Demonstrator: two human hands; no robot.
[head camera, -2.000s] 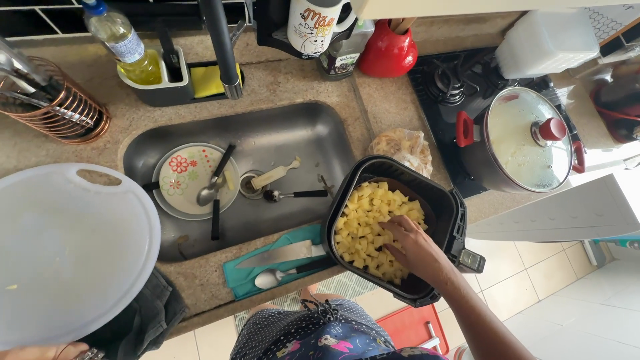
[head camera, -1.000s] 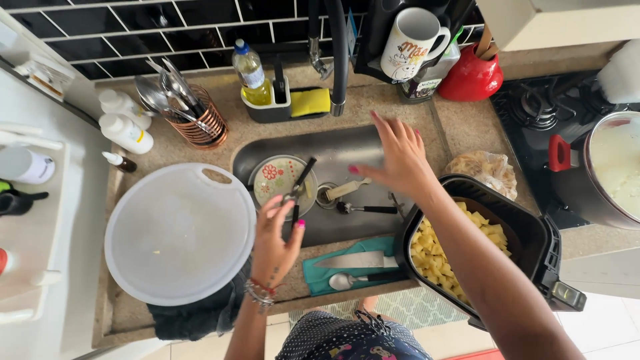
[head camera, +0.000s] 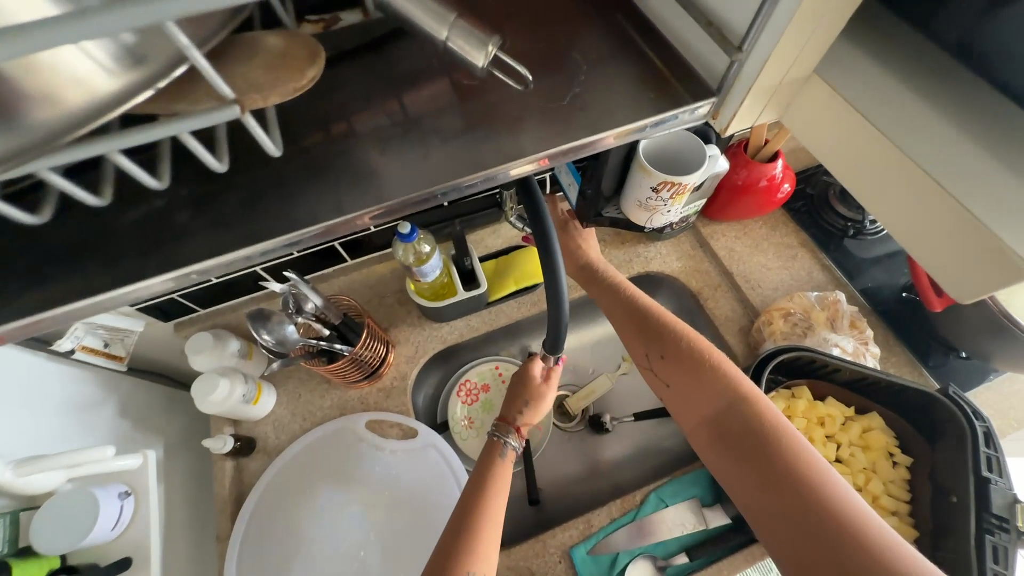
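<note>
My left hand (head camera: 534, 392) is at the outlet end of the black flexible faucet hose (head camera: 554, 272), above the steel sink (head camera: 608, 472); it seems to hold something dark there, hard to make out. My right hand (head camera: 570, 240) reaches behind the hose, by the faucet's metal body (head camera: 514, 210), its fingers partly hidden. Below my left hand, a flowered plate (head camera: 472, 404) lies in the sink with black-handled cutlery. A peeler (head camera: 594, 392) and a black-handled utensil (head camera: 628, 418) lie near the drain. Diced potatoes (head camera: 852, 448) fill part of a black air fryer basket (head camera: 948, 448) at right.
A dark shelf (head camera: 448, 120) spans above the counter. A white cutting board (head camera: 344, 504) lies left of the sink, with a copper-coloured cutlery holder (head camera: 360, 344) behind. A knife (head camera: 652, 526) rests on a teal cloth (head camera: 592, 560). A mug (head camera: 664, 180) and red pot (head camera: 752, 184) stand behind.
My right hand has moved from above the sink to the faucet's body, and my left hand has come to the hose outlet. Earlier, my right hand was in the potatoes. The view has shifted.
</note>
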